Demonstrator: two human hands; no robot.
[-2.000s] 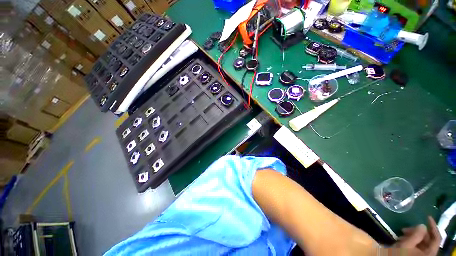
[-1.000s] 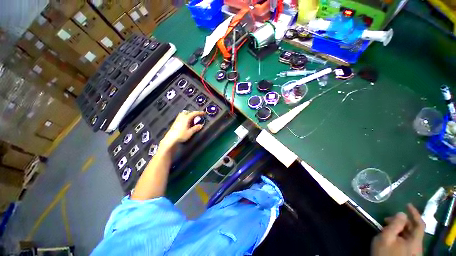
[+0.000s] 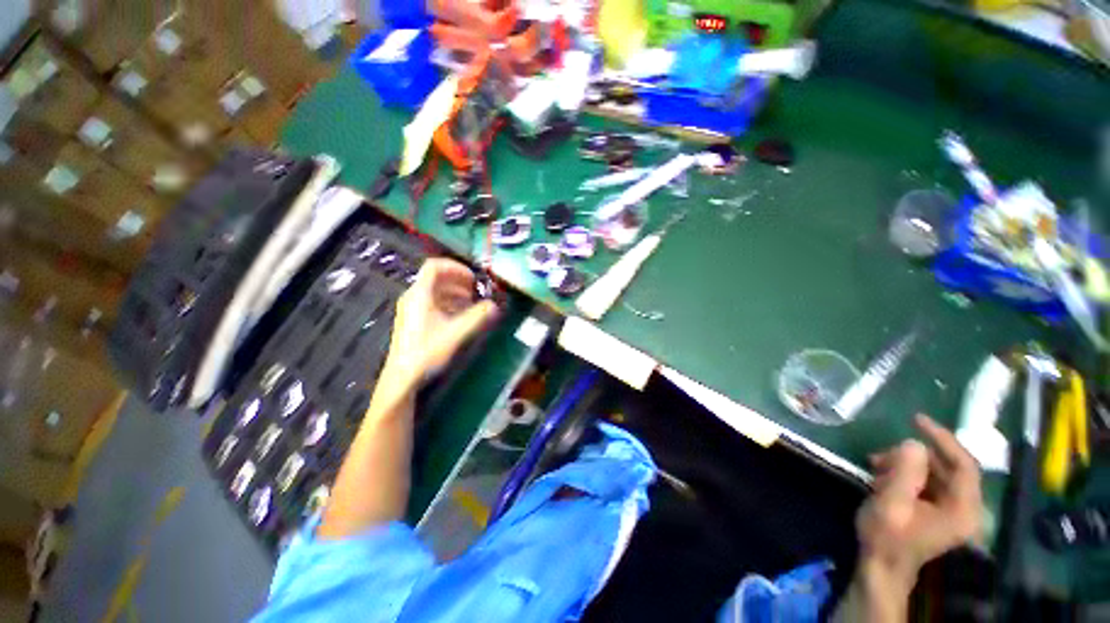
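My left hand (image 3: 436,319) is over the near right part of the black foam tray (image 3: 353,319). Its thumb and fingertips are closed on a small dark round watch piece (image 3: 485,286), blurred and partly hidden. The tray holds round pieces at its far side and rows of pale pieces (image 3: 290,397) at its left. My right hand (image 3: 919,497) is over the bench edge at the lower right, fingers loosely bent and apart, with nothing seen in it. A clear round cup (image 3: 818,387) with small dark bits stands on the green bench, left of and beyond it.
Several round watch pieces (image 3: 544,257), a pale tapered handle (image 3: 618,278) and a thin white strip (image 3: 657,183) lie on the bench. Yellow-handled pliers (image 3: 1065,432) and a filled blue box (image 3: 998,262) are at the right. Another black tray (image 3: 207,274) is at the left, near cartons.
The view has turned, shifting the bench leftward. My left hand came from outside the earliest tray view onto the tray, then moved toward its near right edge. My right hand's fingers have bent more.
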